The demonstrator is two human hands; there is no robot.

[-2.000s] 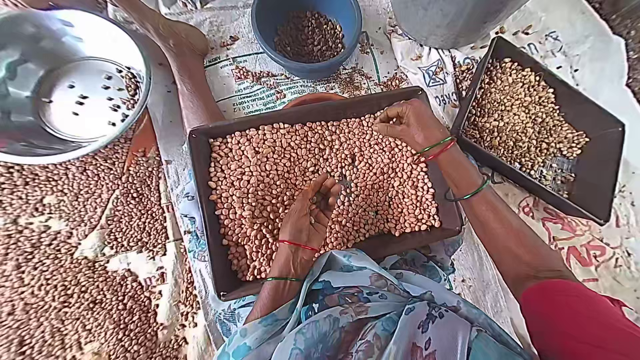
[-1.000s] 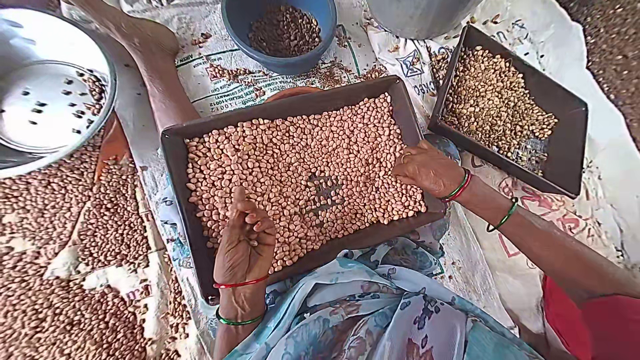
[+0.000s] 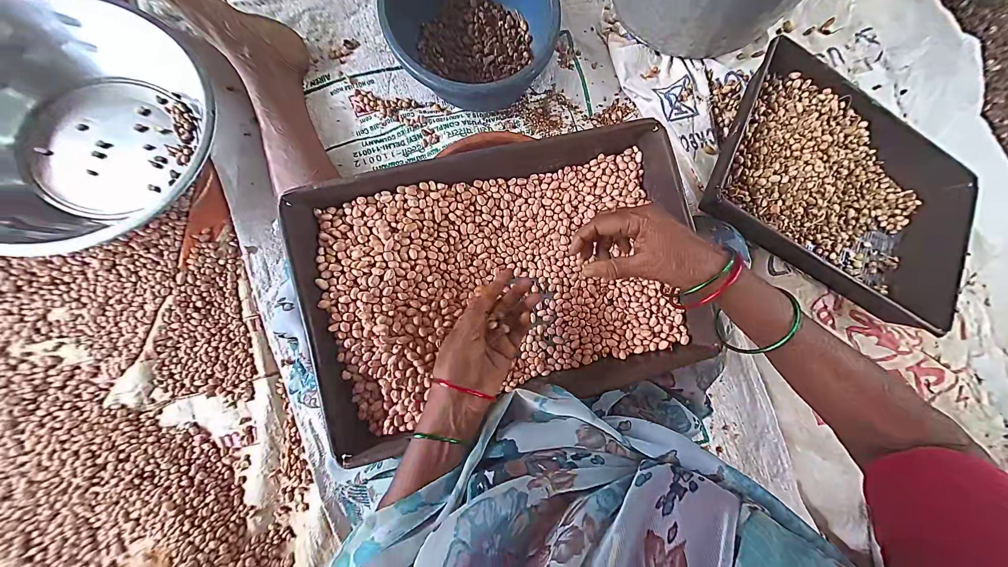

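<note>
A dark rectangular tray (image 3: 303, 315) rests tilted by my lap, filled with pinkish-brown nuts or beans (image 3: 417, 260). My left hand (image 3: 488, 335) hovers palm up over the tray's lower middle, fingers curled, with a few small pieces on the palm and fingers. Over the right part of the tray is my right hand (image 3: 642, 244), its thumb and fingers bent and apart above the beans; nothing shows between them. Beside my left fingers a dark mesh patch (image 3: 543, 315) shows through the beans.
A steel basin (image 3: 102, 150) with dark pieces stands at left, above spread beans (image 3: 118, 472). Beyond the tray is a blue bowl (image 3: 472, 93) of dark pieces. A second dark tray (image 3: 929, 228) with paler pieces lies right, near a grey metal vessel (image 3: 701, 24).
My left hand has moved from the tray's lower left toward its middle since one second ago. My right hand has shifted from the tray's right edge inward over the beans.
</note>
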